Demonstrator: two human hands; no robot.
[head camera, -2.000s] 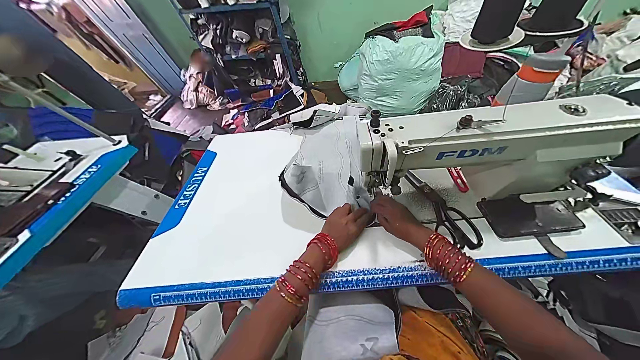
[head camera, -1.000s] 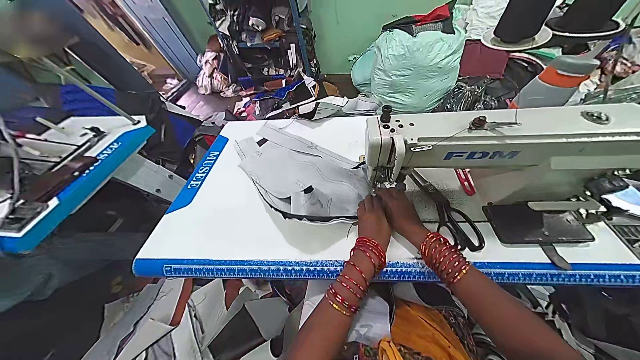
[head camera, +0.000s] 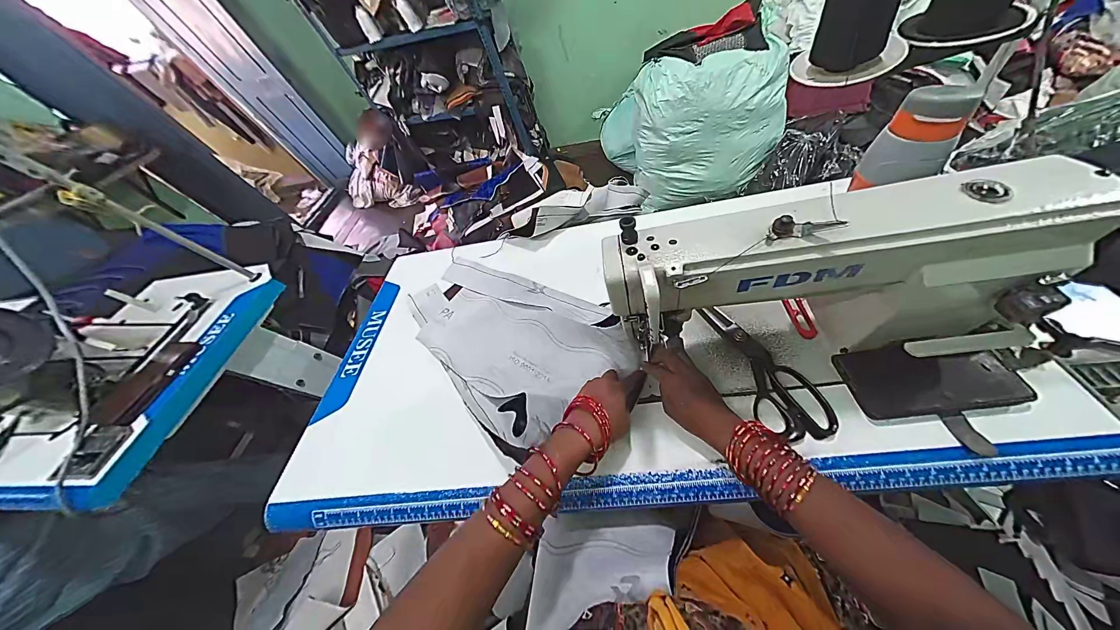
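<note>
A light grey fabric piece (head camera: 525, 337) with dark edging and a black mark lies on the white sewing table, left of the needle of an industrial sewing machine (head camera: 840, 271). My left hand (head camera: 612, 398) holds the edge of this fabric just in front of the presser foot (head camera: 646, 346). Right beside the needle, my right hand (head camera: 687, 389) has its fingertips on dark material; its exact grip is hidden. Black-handled scissors (head camera: 774, 385) lie on the machine bed to the right of my right hand. Red bangles circle both wrists.
A blue measuring strip (head camera: 420, 509) runs along the table's front edge. Thread cones (head camera: 853, 35) stand behind the machine. A red tool (head camera: 800, 318) and a dark plate (head camera: 936, 385) are on the right. Another machine table (head camera: 184, 376) stands left. A person (head camera: 376, 162) is in the background.
The grey fabric has turned and shifted at the needle, its black mark now nearer the table's front edge. Both hands have stayed close to the presser foot.
</note>
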